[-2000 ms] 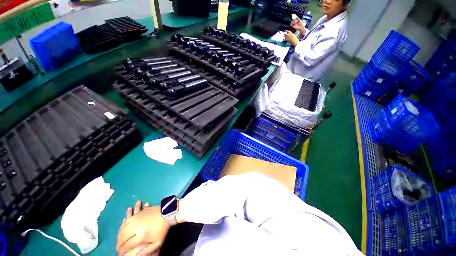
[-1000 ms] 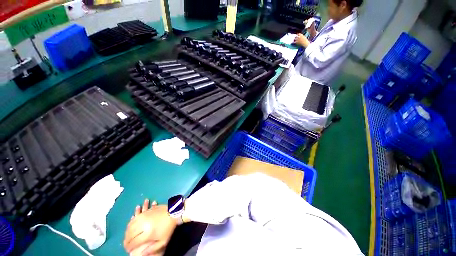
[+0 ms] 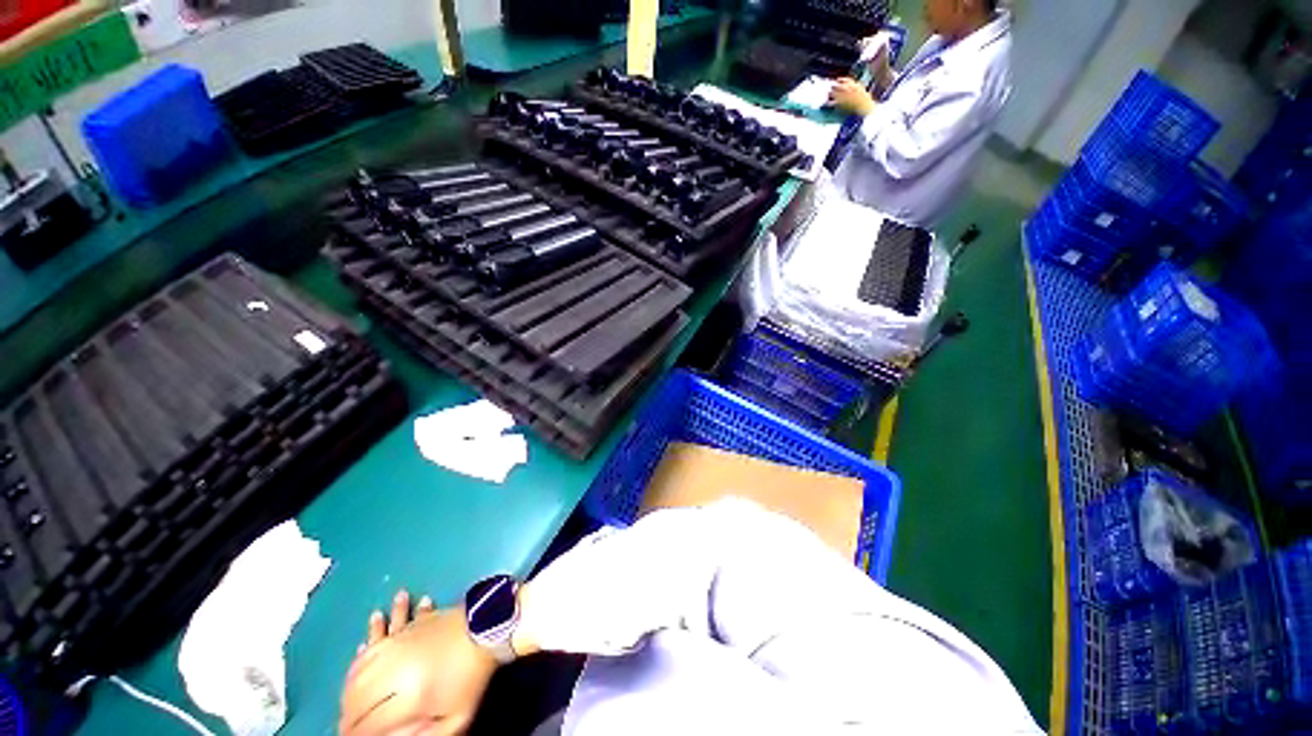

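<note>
My right hand (image 3: pixel 417 673), with a watch at the wrist, lies back up on the green bench mat at the bottom edge. Its fingertips are a little apart and nothing shows in it; the palm is hidden. My left hand is not in view. A crumpled white cloth (image 3: pixel 256 627) lies left of the hand, not touching it. A smaller white cloth (image 3: pixel 472 439) lies beyond. A stack of black ribbed trays (image 3: pixel 187 374) stands at the left, with small black pieces at its left edge. Another tray stack (image 3: pixel 604 324) holds black tubular parts (image 3: pixel 504 230).
A blue crate (image 3: pixel 885 525) with brown cardboard (image 3: pixel 748 492) stands right of the bench. Behind it is a plastic-lined carton (image 3: pixel 835 273). A person in a pale coat (image 3: pixel 928 122) is at the far bench. Blue crates (image 3: pixel 1173 345) line the right. A white cable (image 3: pixel 151 700) lies lower left.
The view has swung slightly, shifting the scene left since one second ago. The far person's head and arms have moved a little. My right hand stays on the mat.
</note>
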